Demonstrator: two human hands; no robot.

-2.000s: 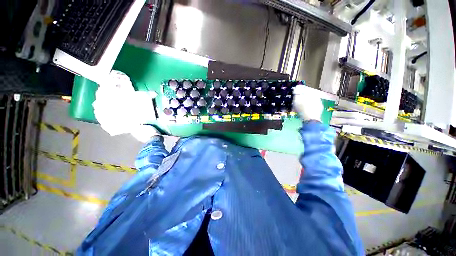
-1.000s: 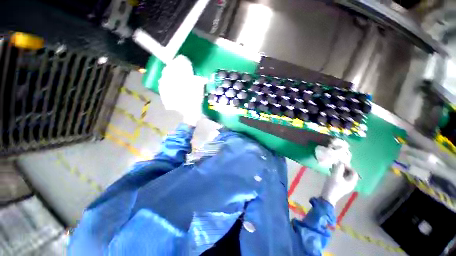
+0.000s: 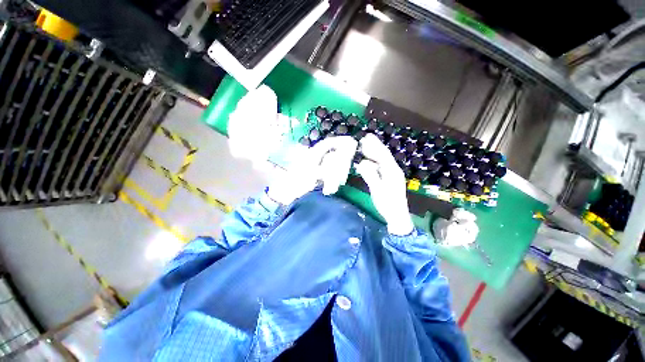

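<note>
A long green circuit board (image 3: pixel 452 164) densely filled with black round capacitors lies on the green mat (image 3: pixel 520 233), with small yellow components along its near edge. A dark support strip (image 3: pixel 428 205) shows beside it. My left hand (image 3: pixel 318 168) and my right hand (image 3: pixel 382 177), both in white gloves, are close together over the near edge of the board's left part. Their fingers are bent. Whether they hold anything small cannot be seen. A crumpled white cloth (image 3: pixel 253 126) lies at the mat's left end.
A small white wad (image 3: pixel 458 228) lies on the mat at the right, beside a thin pale tool (image 3: pixel 485 254). A slotted metal rack (image 3: pixel 71 127) stands at the left. A black bin (image 3: pixel 569 329) is on the floor at the lower right. A metal conveyor frame (image 3: pixel 495 49) runs behind.
My right hand has moved left from the white wad to the board, leaving the wad on the mat. My left hand has moved right from the white cloth to the board's near edge.
</note>
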